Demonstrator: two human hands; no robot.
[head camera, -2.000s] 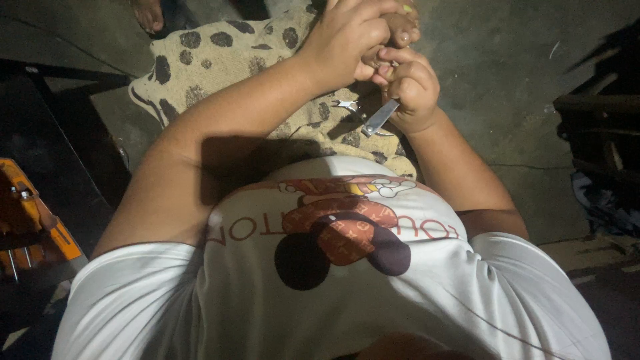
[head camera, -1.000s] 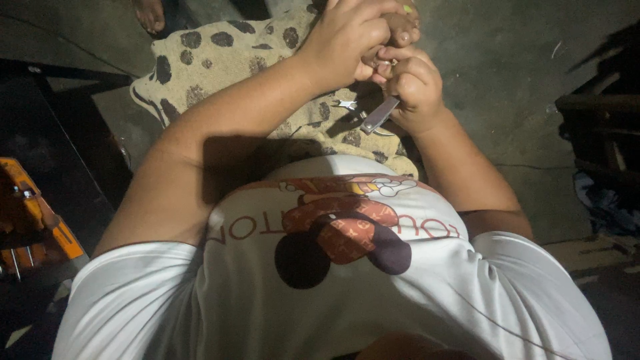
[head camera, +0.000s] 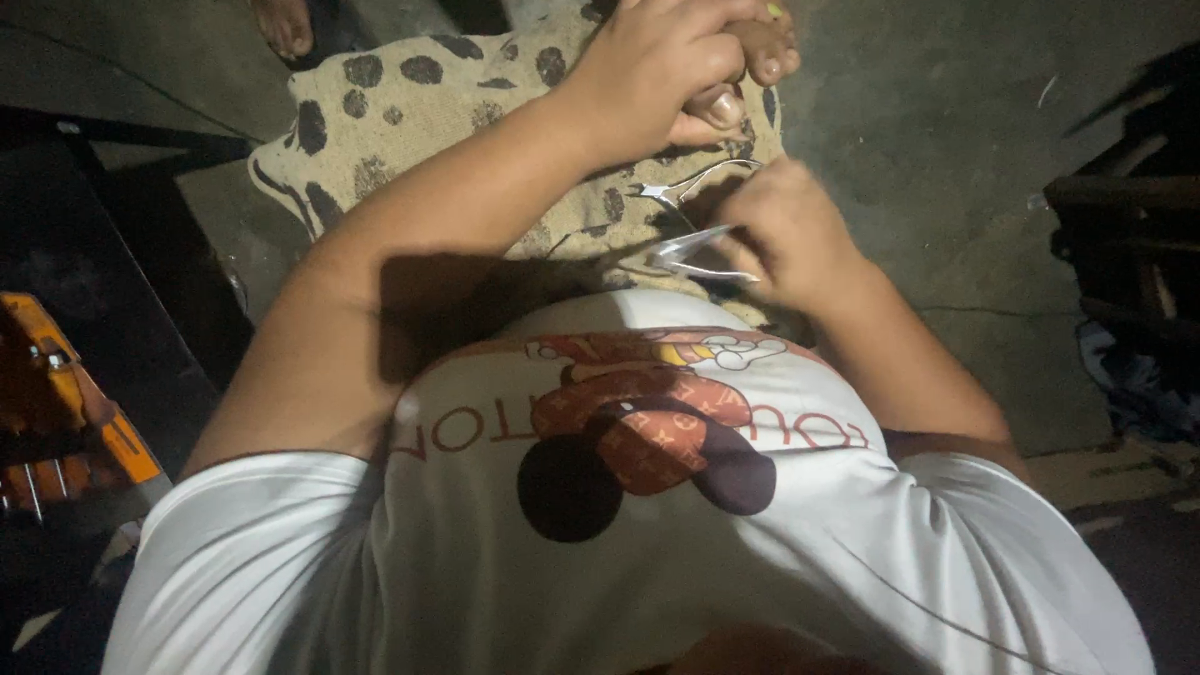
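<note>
My left hand (head camera: 656, 66) is closed around the front of a person's bare foot (head camera: 771, 52), with the big toe showing below my fingers. Lower and to the right, my right hand (head camera: 787, 225) is blurred, its fingers bent around a V-shaped silver metal tool (head camera: 689, 255) that points left; its exact kind is unclear. Metal nippers (head camera: 656, 192) lie over the spotted cloth (head camera: 422, 70), their jaws to the left and one handle reaching my right fingers. Whether those fingers touch the nippers cannot be told.
Another bare foot (head camera: 281, 28) is at the top left. An orange case (head camera: 122, 431) with metal tools lies at the left, beside a dark piece of furniture (head camera: 84, 234). A dark slatted object (head camera: 1134, 225) stands on the floor at the right.
My right hand has moved away from the toes, down toward my body, and the tool in it now shows as a V. My left hand stays on the foot.
</note>
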